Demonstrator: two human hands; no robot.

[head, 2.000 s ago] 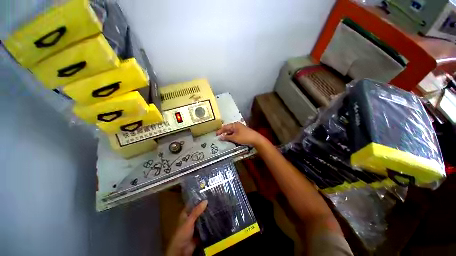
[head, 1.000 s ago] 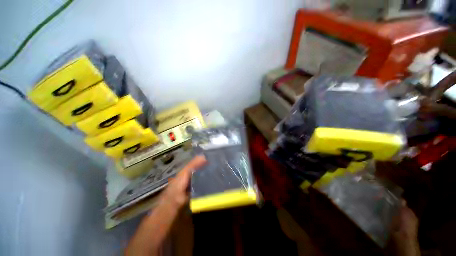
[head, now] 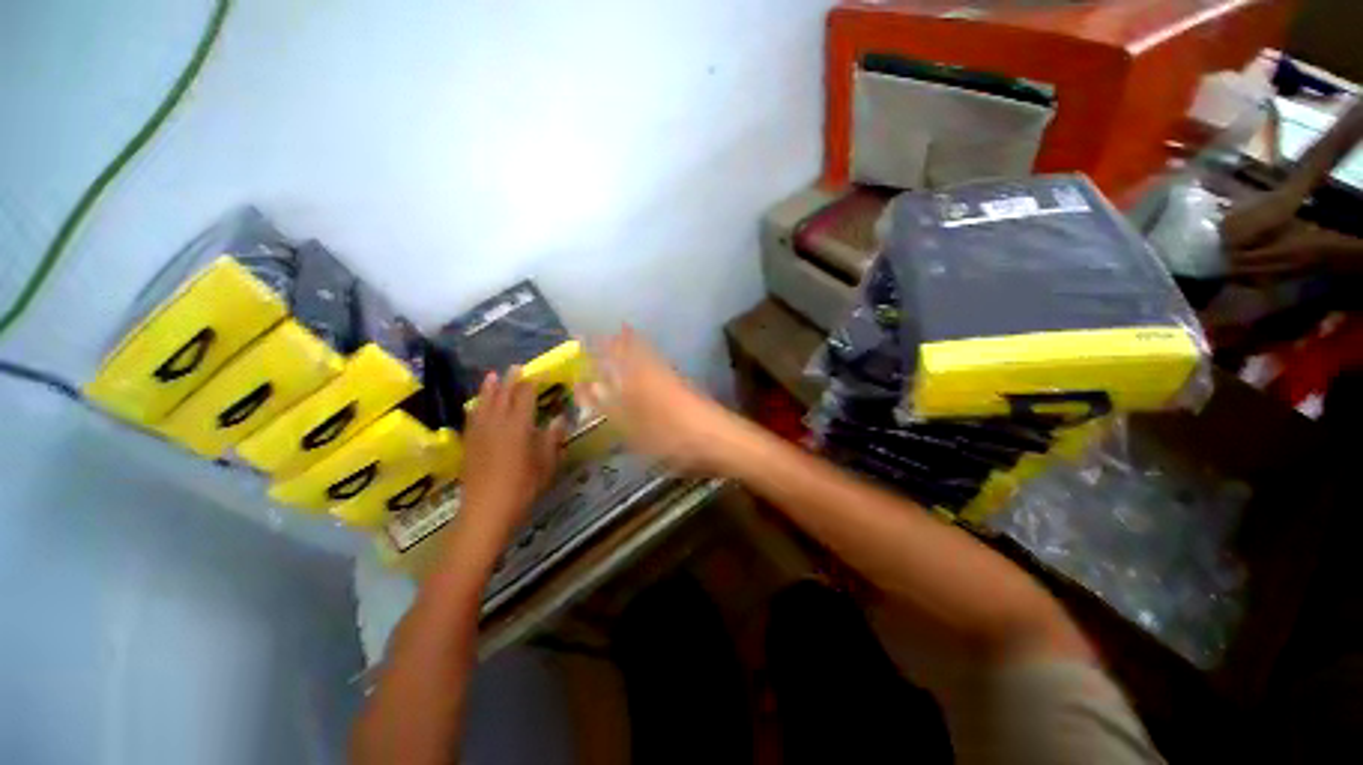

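A black retail box (head: 505, 332) in clear film, with a yellow end band, lies on top of the cream sealer, right of the leaning box stack (head: 239, 404). My left hand (head: 511, 434) has its fingers on the box's yellow end. My right hand (head: 635, 392) is blurred at the box's right edge; whether it grips the box cannot be told. The sealer's panel (head: 426, 520) is mostly hidden by boxes and my left hand. The silver sealing bar (head: 606, 553) runs along the front of the patterned table, below my hands.
Bagged boxes (head: 1031, 277) are stacked at the right, with crumpled clear film (head: 1136, 546) beside them. An orange machine (head: 972, 45) stands behind. A green cable (head: 127, 157) hangs on the white wall. Another person's arm (head: 1278, 239) shows at the right edge.
The box in my left hand has moved up from in front of the sealer to its top. My right hand has moved from the film at lower right to the box. The view has shifted.
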